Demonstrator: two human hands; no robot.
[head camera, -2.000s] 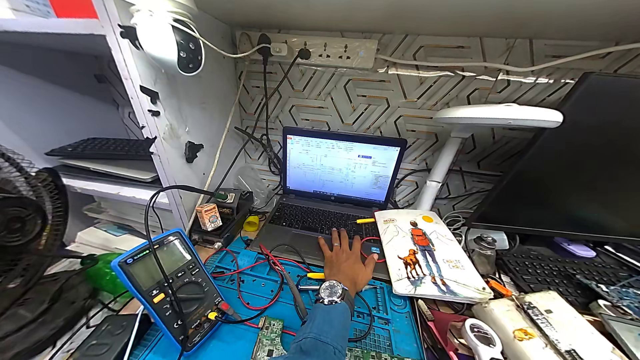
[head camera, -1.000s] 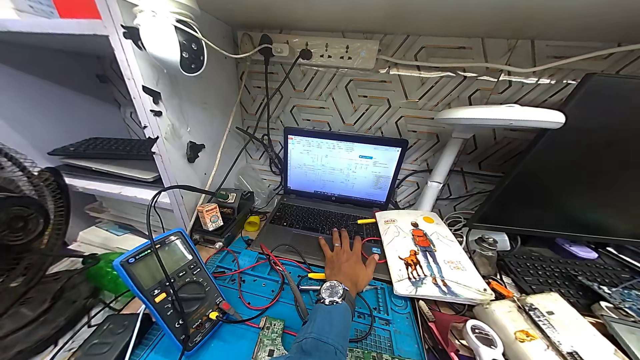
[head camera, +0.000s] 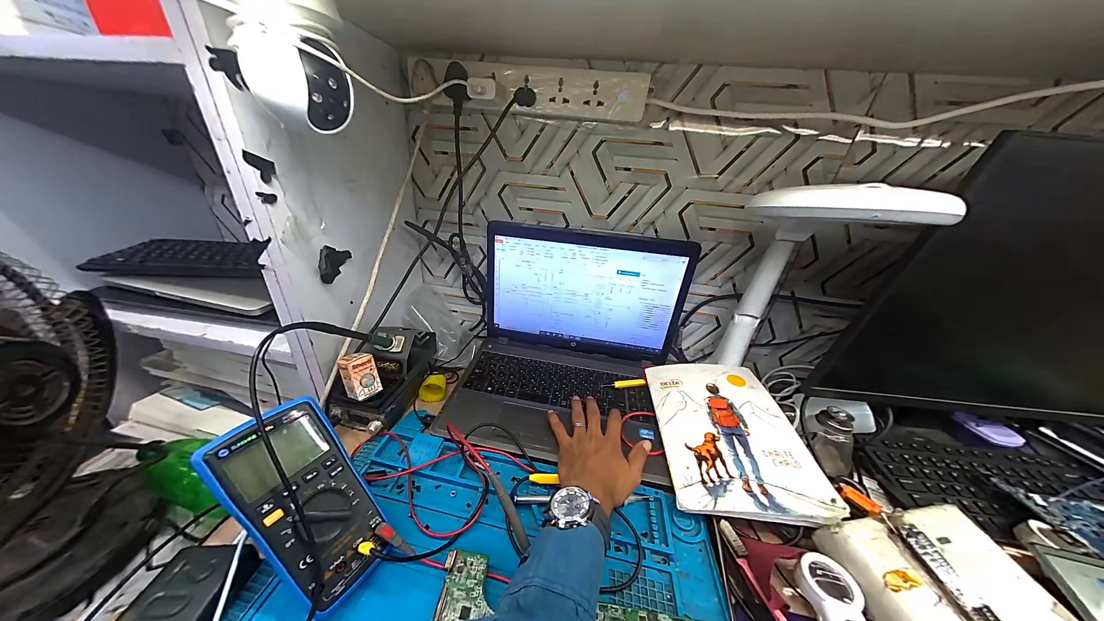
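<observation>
My right hand (head camera: 595, 453) lies palm down over the touchpad area of an open laptop (head camera: 526, 418), fingers spread and holding nothing. The laptop's screen (head camera: 591, 289) shows a line diagram. A notebook with a drawn hiker and dog (head camera: 742, 448) lies just right of the hand, over the laptop's edge. A blue-framed digital multimeter (head camera: 289, 509) stands tilted at the left, its red and black test leads (head camera: 509, 504) running over a blue silicone repair mat (head camera: 405, 504). A green circuit board (head camera: 466, 586) lies on the mat, left of my sleeve. My left hand is out of view.
A fan (head camera: 43, 388) and shelf unit (head camera: 207, 328) stand at the left. A small box (head camera: 360, 377) sits on a black device behind the multimeter. At the right are a white lamp (head camera: 858, 205), a dark monitor (head camera: 957, 293), a black keyboard (head camera: 931, 479) and a glass jar (head camera: 833, 440).
A small blue box on the laptop screen has shifted and changed size. My right hand stays in about the same place on the laptop.
</observation>
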